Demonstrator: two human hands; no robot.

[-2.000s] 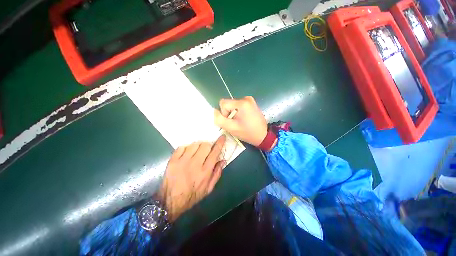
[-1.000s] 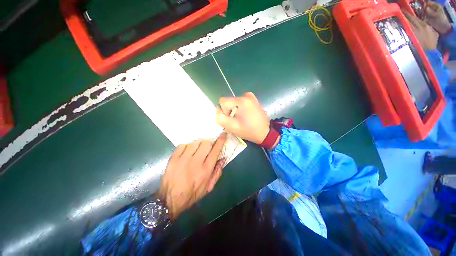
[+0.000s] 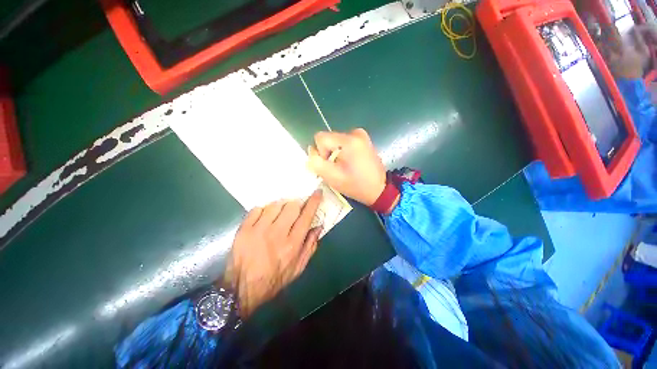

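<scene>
A long white sheet [image 3: 241,148] lies slantwise on the dark green bench, with a yellowish patch at its near end. My left hand [image 3: 274,249] lies flat on the sheet's near end, fingers pressing it, nothing gripped. My right hand [image 3: 349,166] is at the sheet's right edge, beside the left fingertips. Its fingers are curled, thumb and forefinger together. Whether a small piece is pinched there is too small to tell. A red band is on the right wrist and a metal watch on the left.
Red frames with an open tablet [image 3: 587,94] stand at the bench's right side. Another red frame [image 3: 155,68] with a tablet is beyond the chipped white rail [image 3: 317,50]. A yellow wire loop [image 3: 458,30] lies near the rail. Another person's hand [image 3: 628,54] shows at far right.
The red frame beyond the rail has moved right and towards the upper edge. Another red frame has come in at the left edge. My hands have barely moved.
</scene>
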